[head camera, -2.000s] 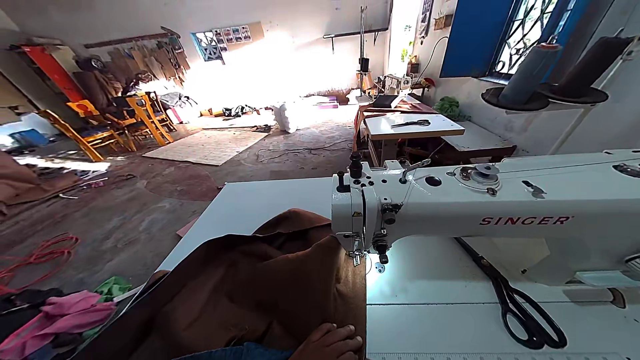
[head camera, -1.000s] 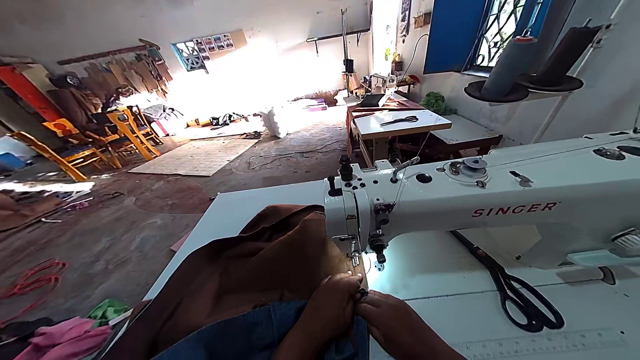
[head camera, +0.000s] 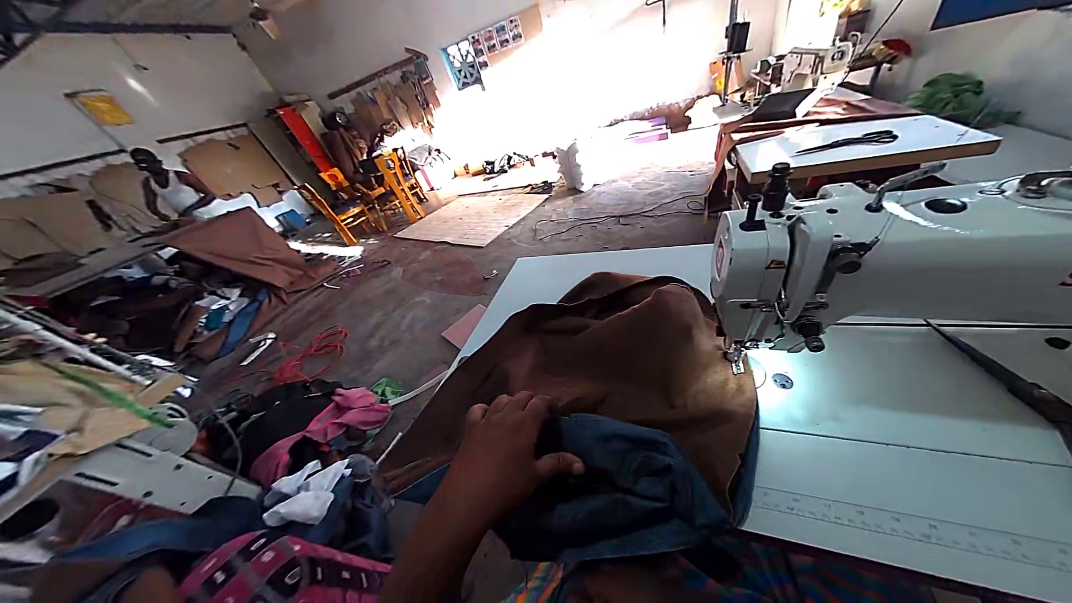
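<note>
A large piece of brown fabric (head camera: 620, 360) lies bunched on the white sewing table (head camera: 536, 280), its right edge at the presser foot (head camera: 736, 362) of a Singer sewing machine (head camera: 946, 251). Blue denim (head camera: 636, 477) lies folded over and under the brown fabric near my body. My left hand (head camera: 515, 440) rests at the denim's upper left edge, fingers curled over the brown fabric and thumb pointing right; how firmly it grips does not show. My right hand is not clearly visible. The machine's lamp lights the needle plate.
Black-handled scissors (head camera: 1005, 377) lie behind the machine's needle area at right. A ruler scale (head camera: 904, 528) runs along the table's front. Cloth scraps (head camera: 318, 427) are heaped at left. Another table (head camera: 871, 146) holds scissors. A person (head camera: 176, 188) stands at far left.
The view has swung left. My hands were together at the front edge of the fabric by the presser foot; my left hand is now further left, and more denim shows.
</note>
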